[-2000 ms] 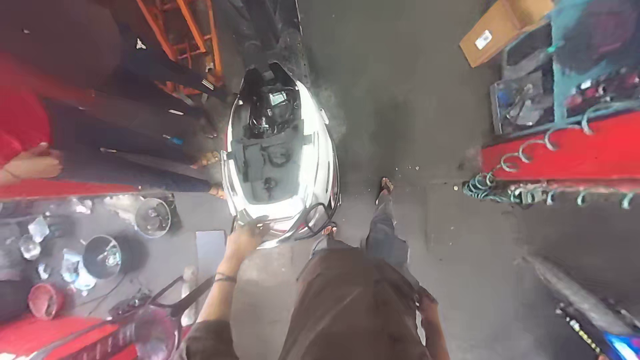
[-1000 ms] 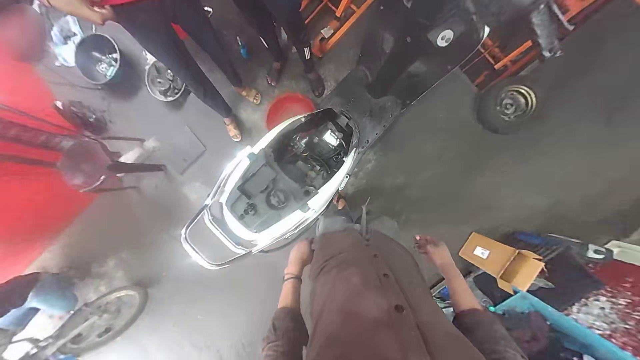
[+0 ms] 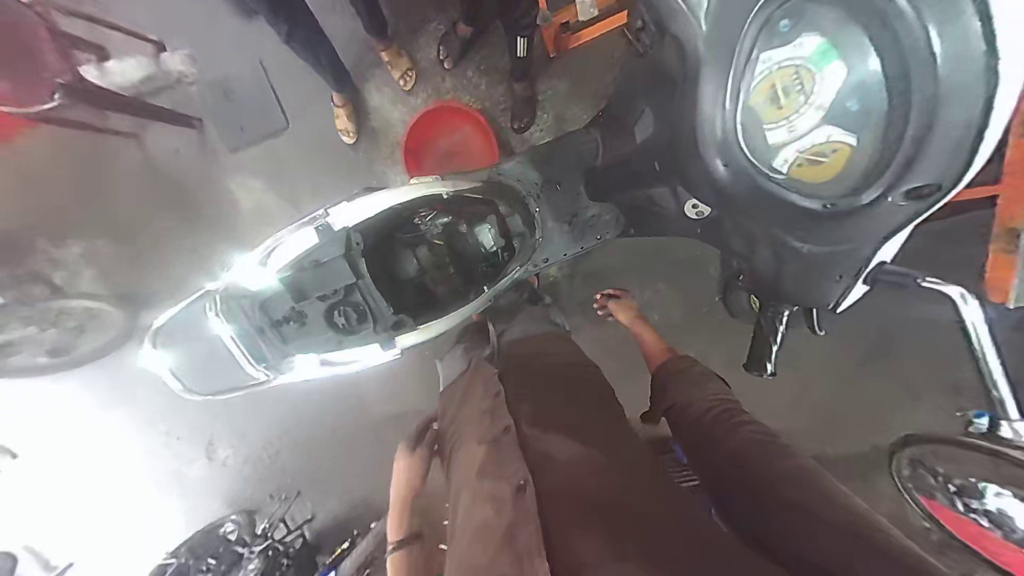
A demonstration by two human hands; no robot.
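Note:
A motor scooter with its seat off lies across the view, its white and silver rear body (image 3: 320, 360) at the left and its dark front panel with the instrument cluster (image 3: 800, 112) at the upper right. Inside the open seat well (image 3: 440, 248) some mechanical parts show. My right hand (image 3: 614, 306) is in the air beside the footboard (image 3: 572, 216), its fingers partly curled; whether it holds something small is unclear. My left hand (image 3: 422, 440) hangs low beside my brown shirt, its fingers blurred and partly hidden. A black handlebar grip (image 3: 766, 340) points down to the right of my right hand.
A red basin (image 3: 450, 138) stands on the floor beyond the scooter. Other people's sandalled feet (image 3: 346, 118) are near it. A dark chair (image 3: 104, 96) and a flat grey panel (image 3: 240, 104) are at the upper left. Orange metal frames, a motorcycle mirror stem and wheels lie around the edges.
The view has swung and moved toward the scooter's front, whose instruments now show. My left hand was on the scooter's rear two seconds ago and is now at my side.

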